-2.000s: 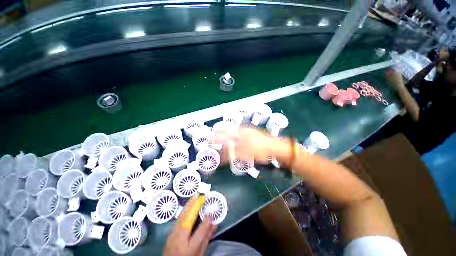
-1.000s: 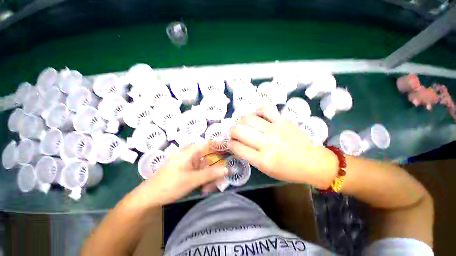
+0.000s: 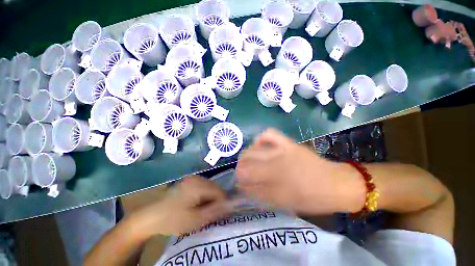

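Observation:
My left hand is low in front of my shirt, below the bench edge, and blurred. My right hand is just right of it, fingers curled, also blurred. I cannot tell whether either hand holds something. A white grille housing stands alone on the green bench surface just above my hands, open end up, side tab toward lower left. Many more white housings stand or lean in a crowded group beyond it, with radial slots showing inside.
The green bench has a pale strip along its far side. Pink housings and pink rings lie at the far right. Below the right edge is a brown carton with dark shiny plastic.
Both hands have drawn back from the housings toward my body. The view has shifted, so the bench edge slants. One housing stands alone near where they were.

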